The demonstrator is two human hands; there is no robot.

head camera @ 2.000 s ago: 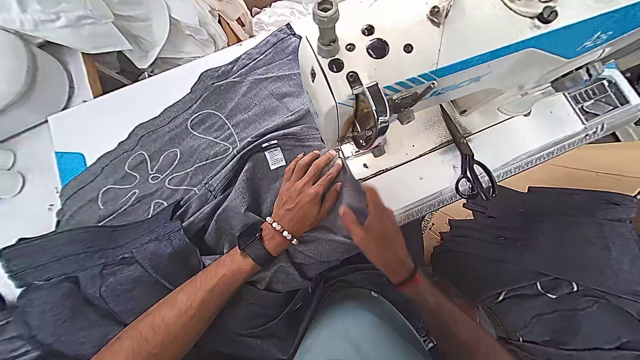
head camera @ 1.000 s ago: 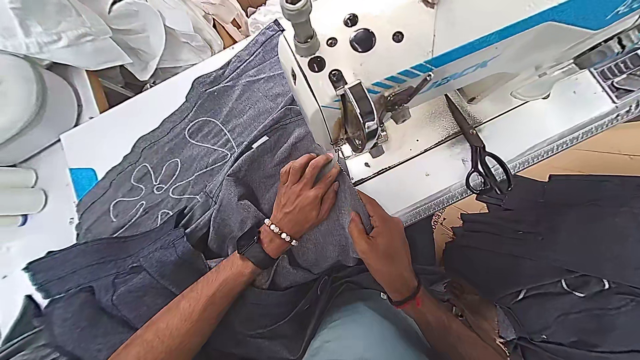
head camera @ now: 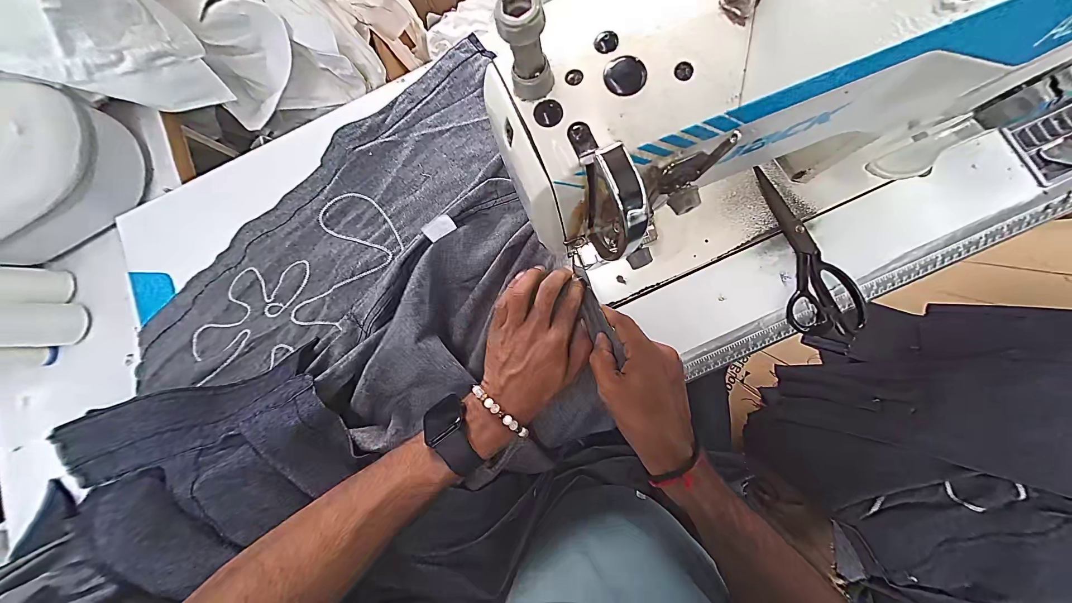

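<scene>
Grey denim fabric with a curly white stitched outline and a small white label lies across the machine bed, one edge under the needle area of a white and blue Jack sewing machine. My left hand presses on the fabric just in front of the presser foot, fingertips close to it; a watch and a beaded bracelet are on that wrist. My right hand pinches the folded fabric edge between thumb and fingers, right beside the left hand. Black-handled scissors rest on the bed at the right.
A stack of dark cut fabric pieces lies at the right on brown cardboard. White thread cones and white fabric are at the left. A measuring scale runs along the table's front edge. Dark denim hangs over my lap.
My right hand was blurred and loose beside the fabric two seconds ago; now it pinches the edge near the needle. The small label looks shifted and turned as the fabric folds differently.
</scene>
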